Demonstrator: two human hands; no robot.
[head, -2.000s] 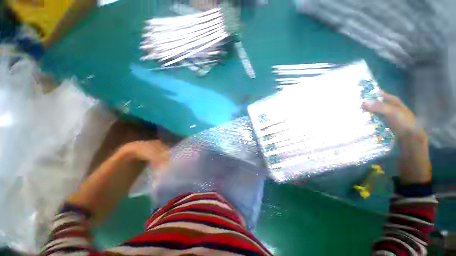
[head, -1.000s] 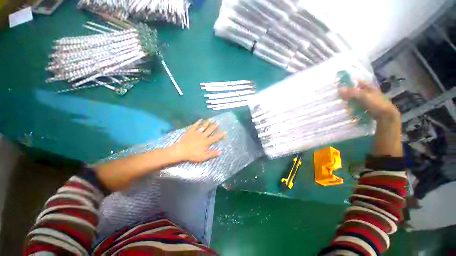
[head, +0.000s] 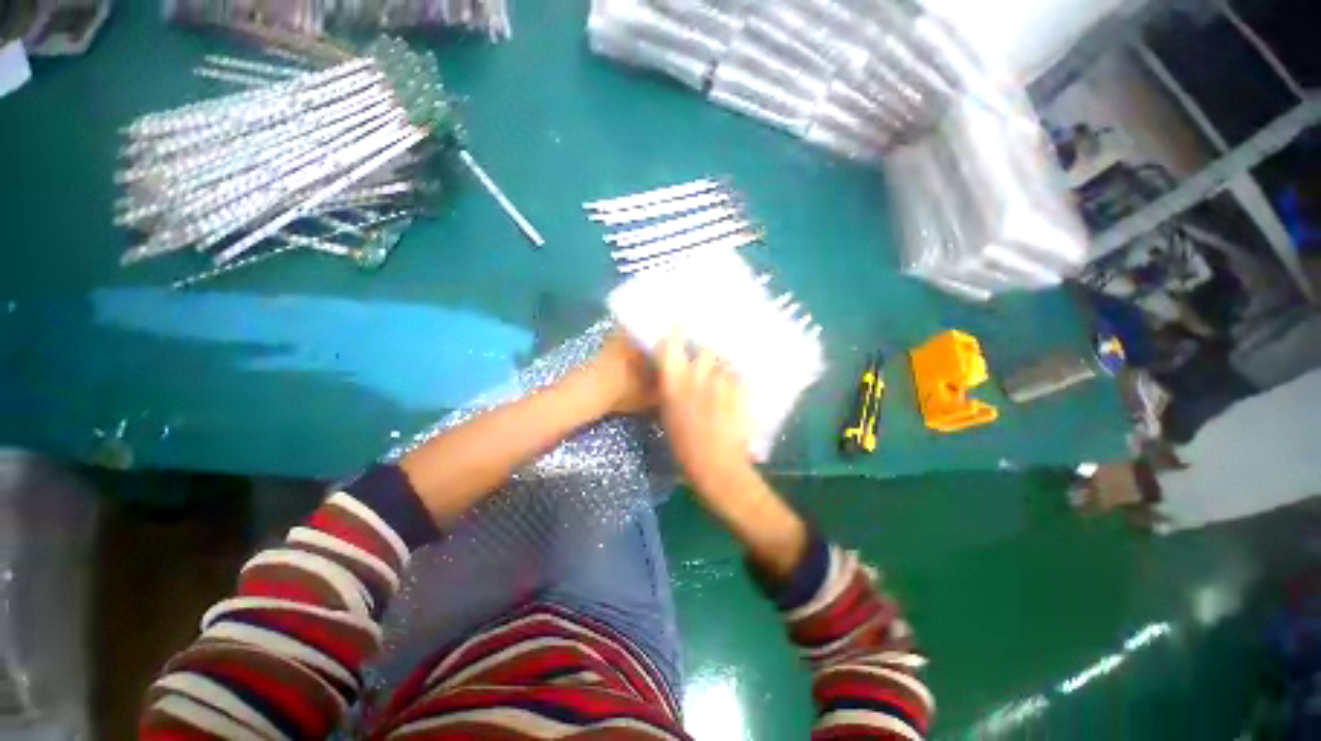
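Note:
A flat white wrapped bundle (head: 742,316) lies at the bench's front, with rod ends showing along its right side. My left hand (head: 626,374) is at its near left edge, its fingertips partly hidden. My right hand (head: 701,403) is on its near side, close beside my left, fingers over the white surface. Clear bubble wrap (head: 572,460) runs from under my left forearm and hangs over the bench edge onto my lap. A short row of thin rods (head: 674,220) lies just behind the bundle.
A rod heap (head: 268,159) lies left, a single rod (head: 500,197) beside it. Silvery packs (head: 782,65) and a pale stack (head: 978,196) stand back right. A utility knife (head: 865,405), orange tape dispenser (head: 949,381) and grey cylinder (head: 1049,375) lie right. Green bench edge (head: 290,460) runs in front.
My right hand has moved left and in beside my left hand. The large striped bundle it held at the right is gone from there, uncovering the pale stack. My left hand has moved slightly right.

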